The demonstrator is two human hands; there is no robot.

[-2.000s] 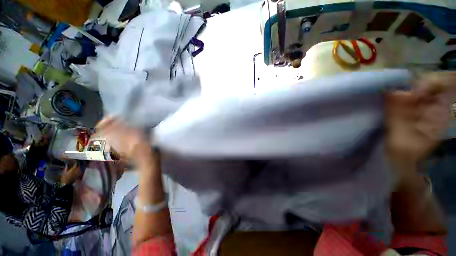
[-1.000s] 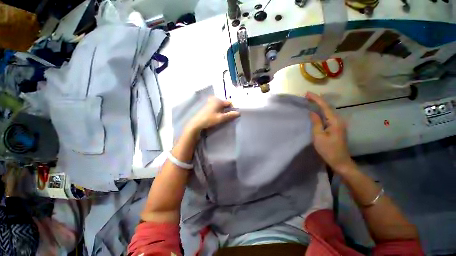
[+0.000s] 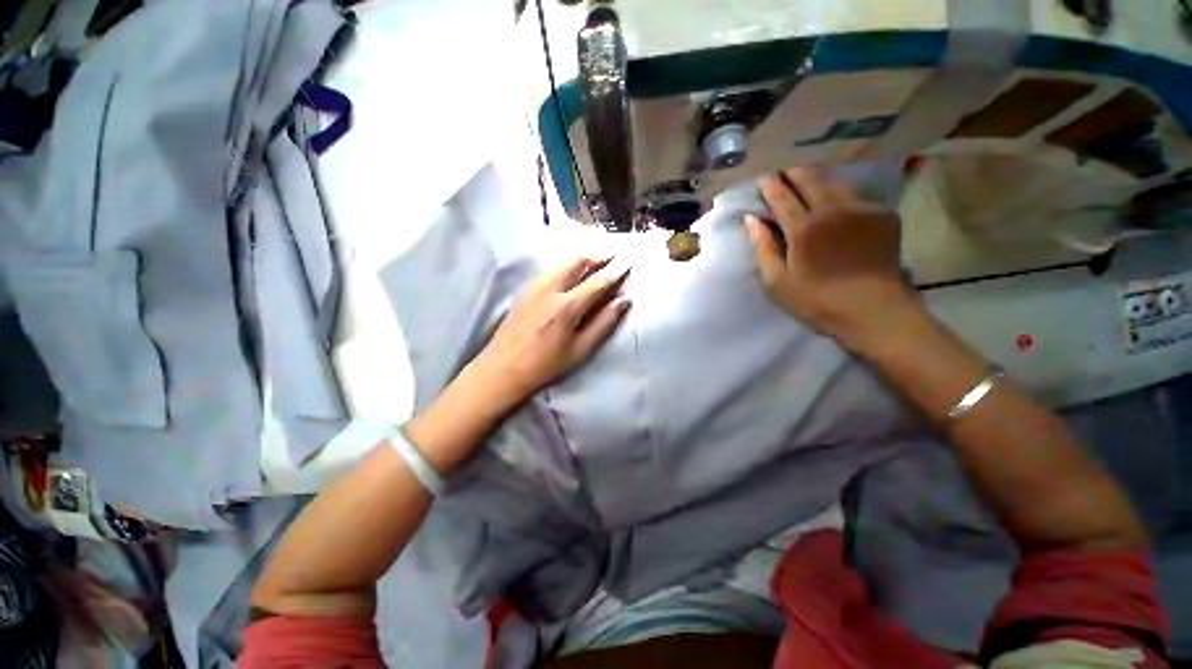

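A grey garment panel (image 3: 706,392) lies on the machine bed in front of the needle area and hangs down over my lap. The presser foot area of the sewing machine (image 3: 784,131) is over its back edge, washed out by the bright lamp. My left hand (image 3: 556,327) lies on the cloth just left of the needle, fingers slightly apart, pressing from above. My right hand (image 3: 837,255) is on the cloth right of the needle, fingers bent; whether it pinches the cloth cannot be told.
A bundle of grey panels (image 3: 170,170), one with a patch pocket (image 3: 98,340), lies on the white table at left. A dark blue strip (image 3: 327,115) is beside it. Part of a neighbouring workplace shows at lower left. Loose grey cloth hangs at lower right.
The cloth has moved from being held up in the air to lying at the needle. Both hands have come closer to the needle and flatter on it. The view has moved closer to the machine.
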